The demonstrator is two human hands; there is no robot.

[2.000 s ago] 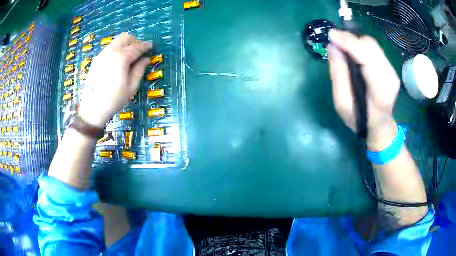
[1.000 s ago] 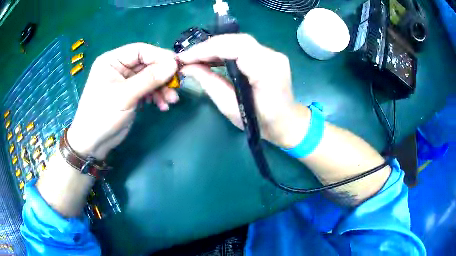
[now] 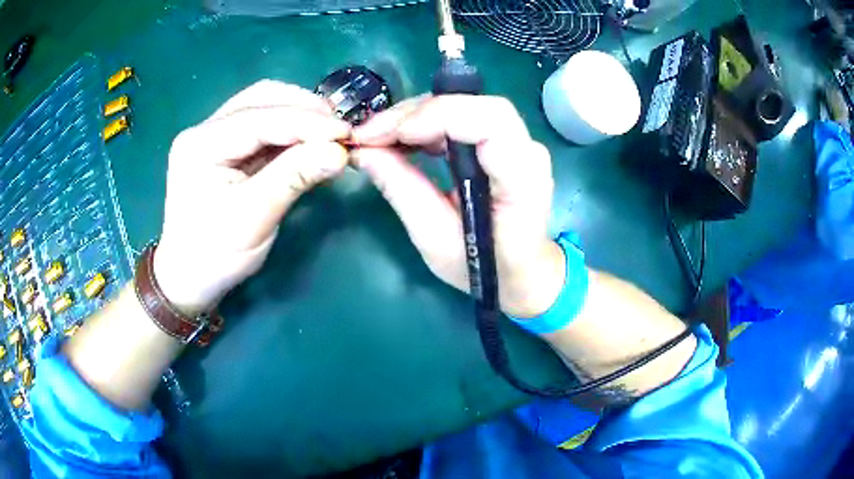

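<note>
My left hand [image 3: 248,192] and my right hand [image 3: 487,178] meet fingertip to fingertip at the upper centre. A thin reddish-orange bit [image 3: 350,143] shows between the fingertips; the rest of the orange component is hidden in my left fingers. My right hand also holds the black soldering iron [image 3: 471,220], marked 907, its metal collar and shaft pointing up past the top edge, so the tip is out of view. The round black device assembly [image 3: 354,92] lies on the mat just beyond my fingertips, partly covered by them.
The clear blister tray [image 3: 56,178] with orange components is at left; several orange components [image 3: 117,105] lie beside its upper edge. A wire grille [image 3: 534,21], white round tub [image 3: 591,97] and black soldering station [image 3: 679,94] with iron holder stand upper right. The iron's black cord [image 3: 599,382] crosses my right forearm.
My left hand has come from the tray to meet my right hand. The view has shifted towards the station. The orange component seen at my left fingertips a second ago is now mostly hidden.
</note>
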